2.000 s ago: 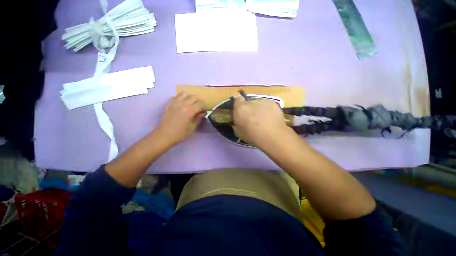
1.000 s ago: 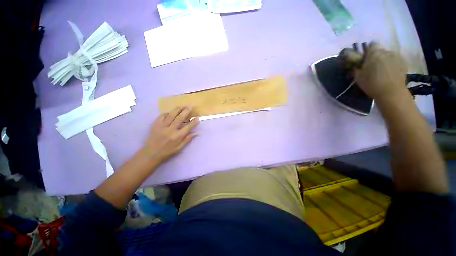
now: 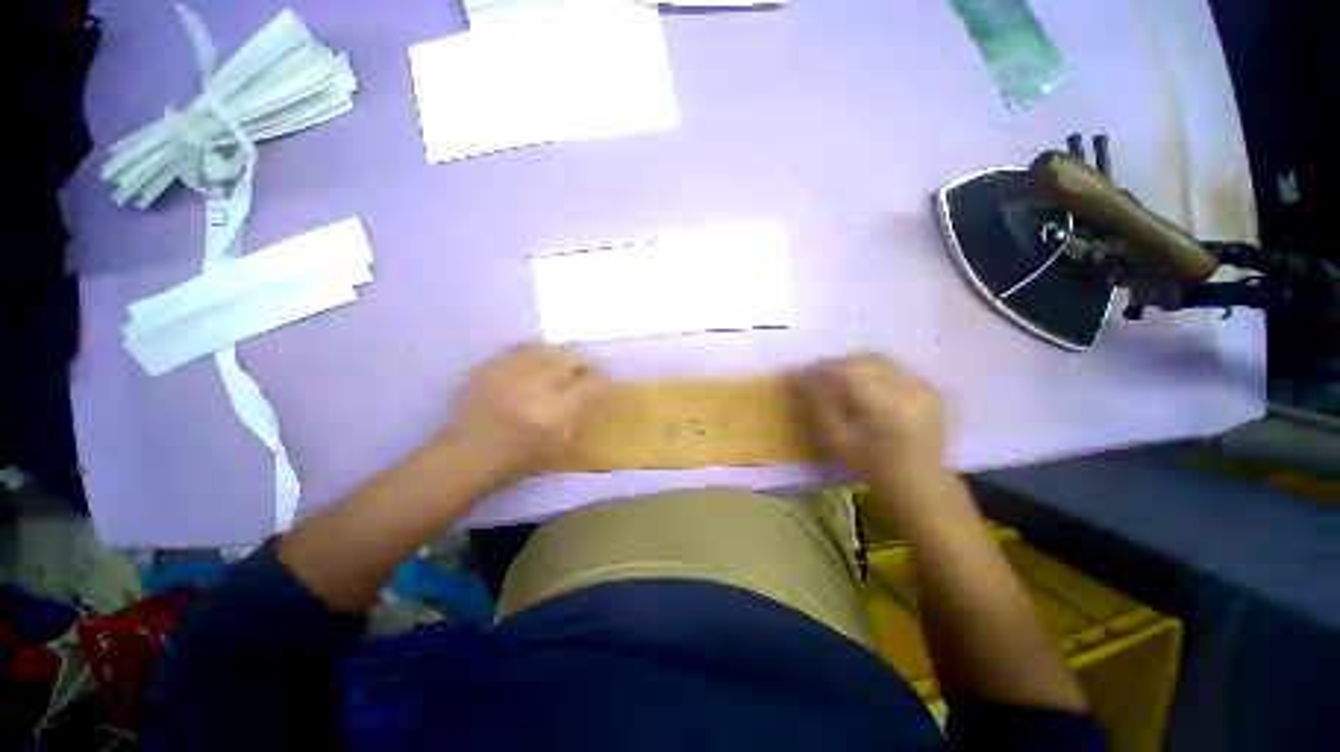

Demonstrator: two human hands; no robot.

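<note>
The tan pressing template (image 3: 691, 420) with handwritten marks lies across the front of the table. My left hand (image 3: 532, 404) grips its left end and my right hand (image 3: 879, 419) its right end; both are blurred, with the fingertips partly hidden. A white fabric piece (image 3: 664, 282) lies flat just beyond the template, apart from it. The iron (image 3: 1014, 243) rests at the right, its pointed plate flat on the cloth and its brown handle free of any hand.
A stack of cut panels (image 3: 544, 88) lies at far middle. A tied bundle of strips (image 3: 243, 106) and a pile of finished strips (image 3: 250, 297) lie left, with a fabric tie (image 3: 257, 419). A green strip (image 3: 1014, 52) lies far right. The iron's dark hose (image 3: 1249, 279) runs right.
My right hand has let go of the iron and come to the template's right end. The template has moved towards me, off the white fabric piece, which now shows whole.
</note>
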